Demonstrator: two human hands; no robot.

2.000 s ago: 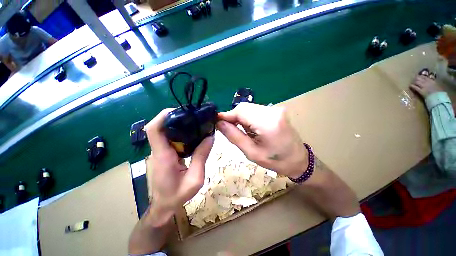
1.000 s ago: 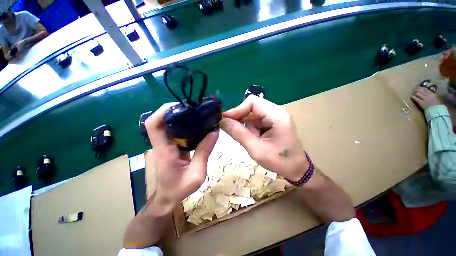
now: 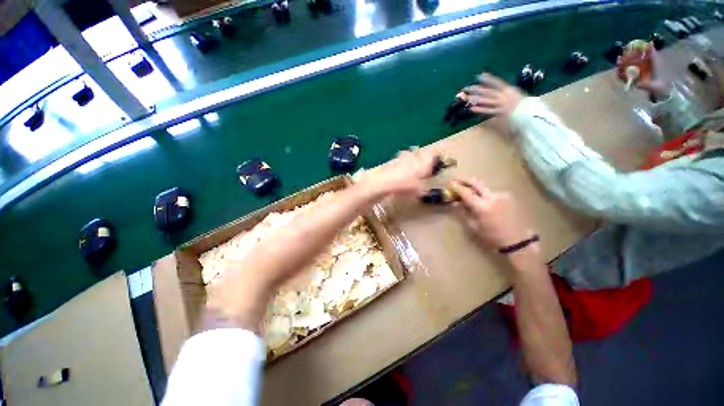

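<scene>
My left hand (image 3: 409, 170) is blurred and reaches across the parts box to the bare cardboard on its right. A small dark piece (image 3: 444, 165) is at its fingertips; I cannot tell if it is gripped. My right hand (image 3: 491, 214), with a dark bracelet, pinches the yellow-banded end of a slim black piece (image 3: 435, 196) just below my left hand. The open parts box (image 3: 397, 255) is full of pale slips (image 3: 306, 297), partly hidden by my left forearm. A rounded black unit (image 3: 344, 152) sits on the belt behind the box.
The green conveyor belt (image 3: 302, 131) carries several black units. At the right, another person's hand (image 3: 494, 97) reaches over a dark unit (image 3: 459, 109) at the belt edge, close to my hands. A small banded piece (image 3: 54, 377) lies on the left cardboard (image 3: 87, 341).
The rounded corded unit is out of my hands. Both hands have moved right, onto the slim black pieces. The neighbour's arm has reached to the belt. The view has shifted right.
</scene>
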